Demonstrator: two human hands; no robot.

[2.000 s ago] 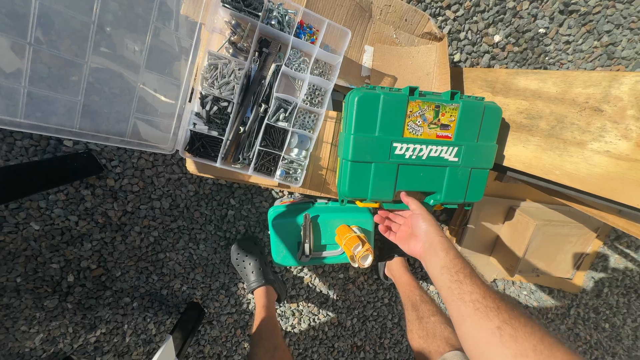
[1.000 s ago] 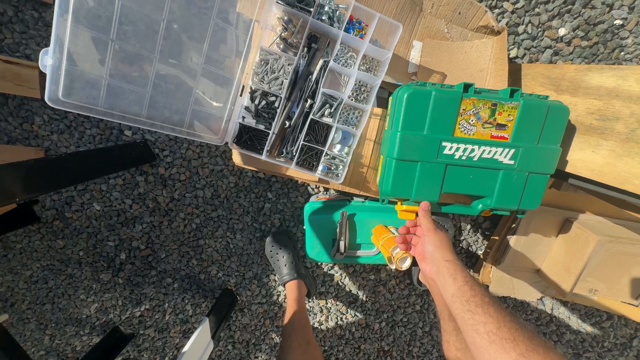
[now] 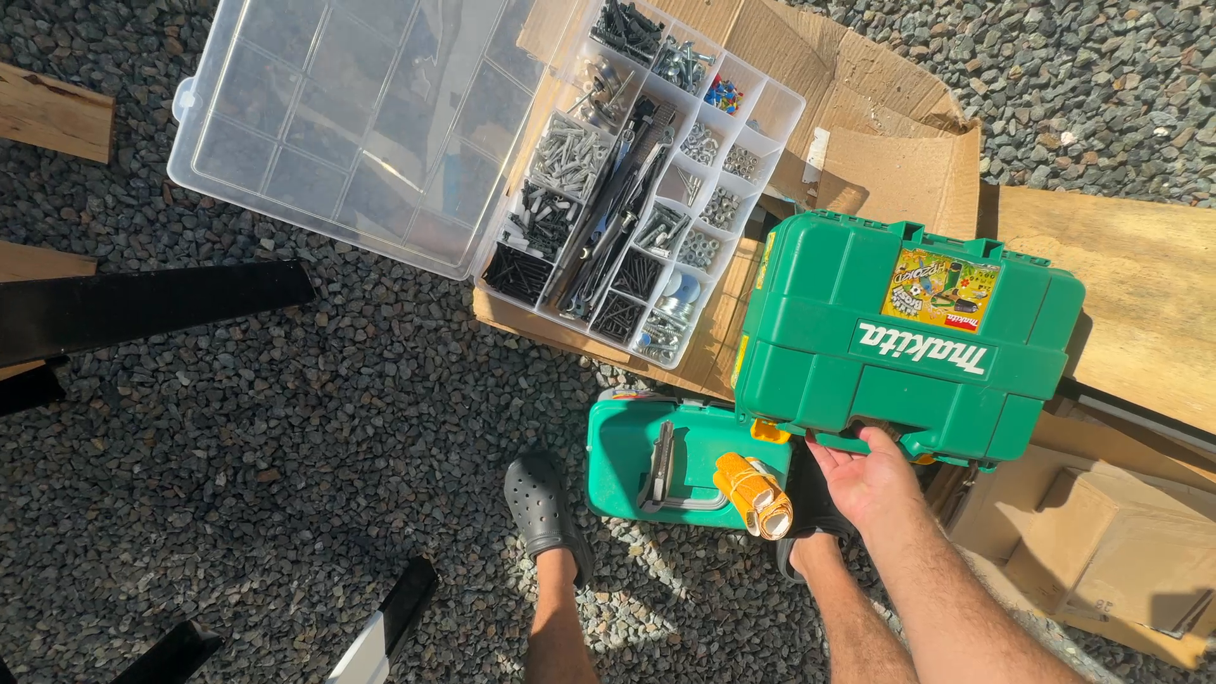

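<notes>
My right hand [image 3: 876,478] has its fingers curled around the handle at the front edge of the green Makita tool case [image 3: 912,332]. The case is closed, with yellow latches, and lies on boards and cardboard. Below and left of it, a smaller green case [image 3: 617,456] on the gravel carries a dark-jawed metal clamp or tool [image 3: 661,464] and a rolled bundle of orange sandpaper [image 3: 752,494]. My left hand is out of the frame. Further left is an open clear plastic organizer [image 3: 676,356] with screws, wall plugs, nuts, washers and drill bits.
The organizer's clear lid [image 3: 313,123] is folded out to the left over gravel. Cardboard [image 3: 893,161] and a plywood board [image 3: 1121,275] lie behind, a cardboard box [image 3: 1111,541] at the right. Black metal bars [image 3: 152,309] lie at the left. My feet wear dark clogs [image 3: 541,503].
My right hand has moved from below the case, past a yellow latch, onto the case's handle, and now holds it. The latch above the hand a second ago now shows left of it.
</notes>
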